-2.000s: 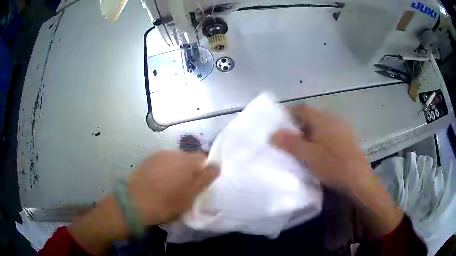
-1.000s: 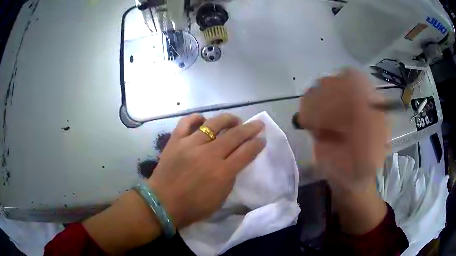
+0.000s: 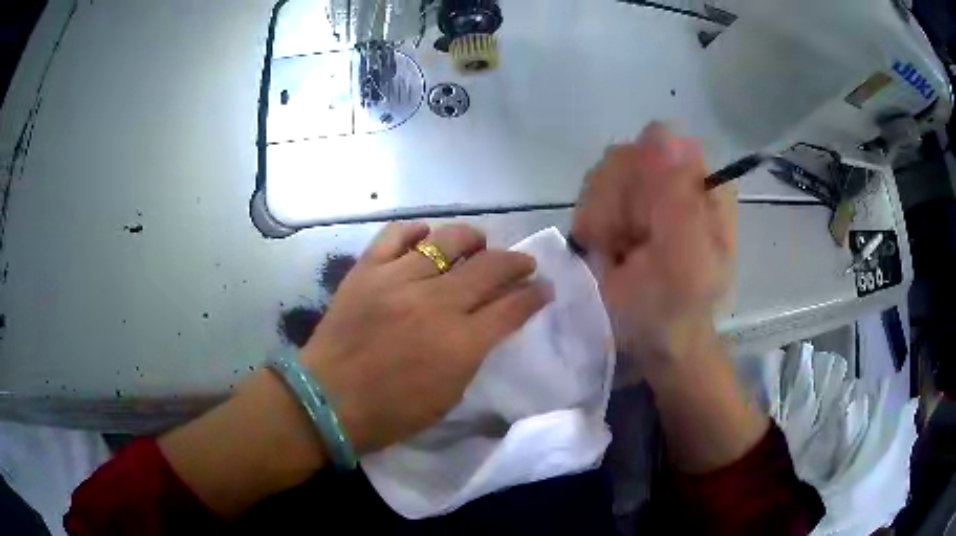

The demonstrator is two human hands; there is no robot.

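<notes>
A white cloth piece (image 3: 566, 356) lies over the table's front edge, one pointed corner up on the table top. My left hand (image 3: 419, 325), with a gold ring and a green bangle, lies on the cloth and holds it down beside that corner; its thumb is hidden. My right hand (image 3: 660, 241) is blurred and closed around a thin dark tool, perhaps an awl (image 3: 734, 171). One dark end sticks out behind the hand; the other shows close to the cloth's corner. I cannot tell whether it touches.
The needle plate (image 3: 393, 92) and presser foot are at upper left. The cream knob (image 3: 474, 52) is beside them. The JUKI machine head (image 3: 828, 79) is at upper right, dark metal tools (image 3: 805, 180) below it. White pieces (image 3: 828, 419) fill a bin at lower right.
The cloth has come down flatter from between both hands, with my left hand now on top. My right hand took up the dark tool and has moved left to the cloth's corner.
</notes>
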